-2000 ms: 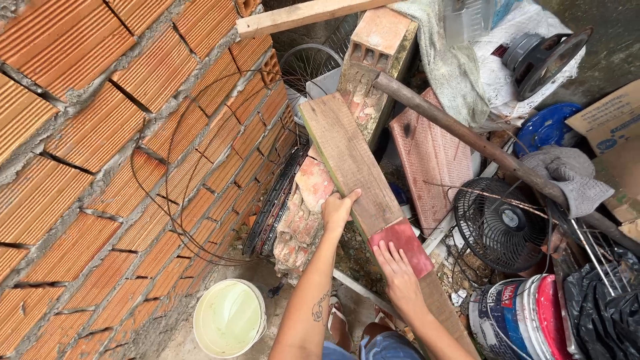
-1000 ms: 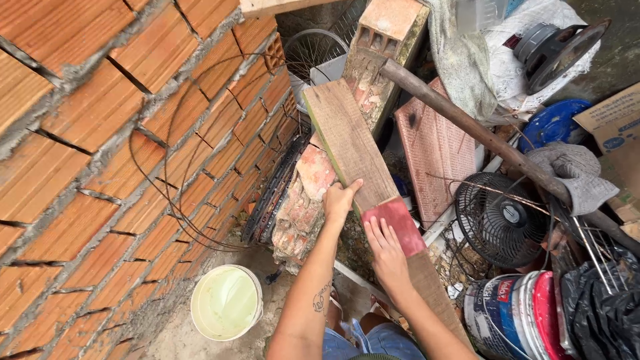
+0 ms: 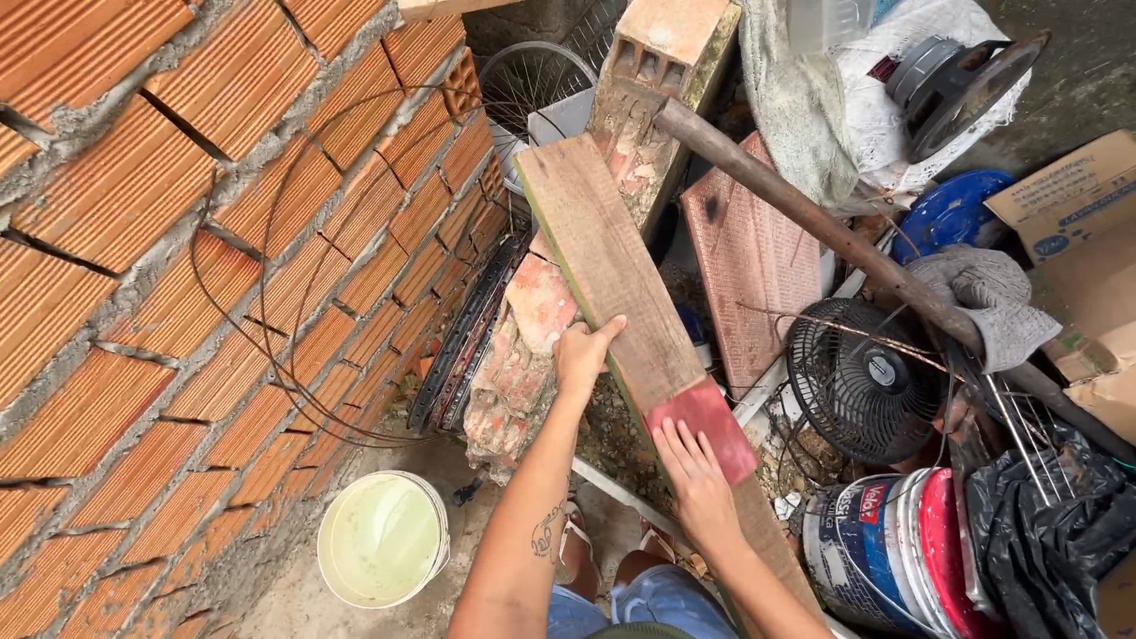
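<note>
A long wooden plank (image 3: 612, 257) runs diagonally, its far end over rubble and its near end beside my right forearm. My left hand (image 3: 583, 355) grips the plank's left edge near the middle, thumb on top and the other fingers partly hidden at the side. My right hand (image 3: 697, 470) lies flat with its fingers on a red rectangular patch (image 3: 710, 424) across the plank; whether that patch is paint or a separate piece, I cannot tell. Broken brick and mortar (image 3: 515, 382) lie left of the plank.
A hollow-brick wall (image 3: 222, 293) with loose wire rises at left, a whitish bucket (image 3: 383, 539) at its foot. To the right are a wooden pole (image 3: 816, 222), a black fan (image 3: 865, 377), a paint bucket (image 3: 852, 541), a black plastic bag (image 3: 1047, 524) and a cardboard box (image 3: 1092, 275).
</note>
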